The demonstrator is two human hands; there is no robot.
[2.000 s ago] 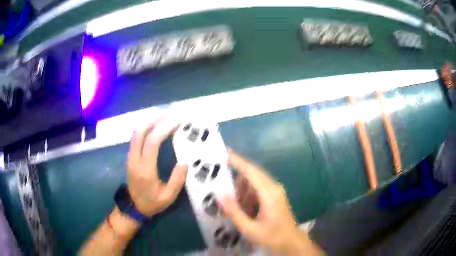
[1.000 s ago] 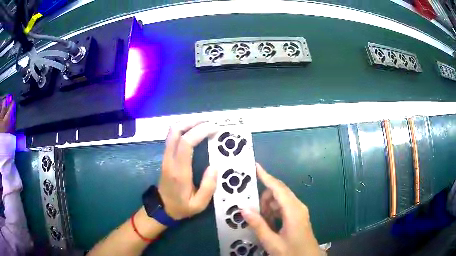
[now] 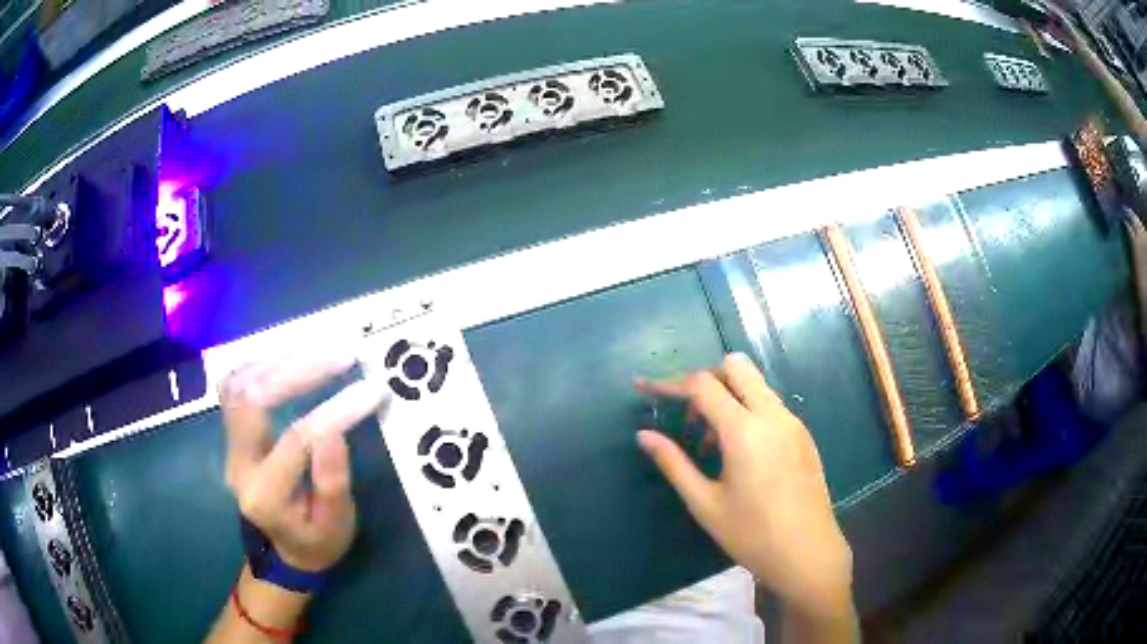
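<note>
A silver-grey four-opening housing (image 3: pixel 468 497) lies on the green bench top in front of me, tilted, its far end on the white rail. My left hand (image 3: pixel 296 472) is at its upper left edge, whitish covers on the fingers, fingertips beside the top opening. I cannot tell if they touch the housing or pinch a ring. My right hand (image 3: pixel 755 484) is off the housing to its right, low over the bench, thumb and index finger apart. A faint thin dark mark shows between those fingertips; whether it is a ring is unclear.
Two copper-coloured rods (image 3: pixel 870 346) lie on clear film at right. Beyond the white rail (image 3: pixel 591 277), the green belt carries spaced housings (image 3: pixel 522 111). A black machine with purple light (image 3: pixel 94 271) stands left. Another housing (image 3: pixel 60 554) lies far left. A copper-filled tray (image 3: pixel 1097 164) is far right.
My right hand has left the housing and moved right over the bench. My left hand has shifted to the housing's upper left edge. A housing now shows at the purple light. The view has shifted.
</note>
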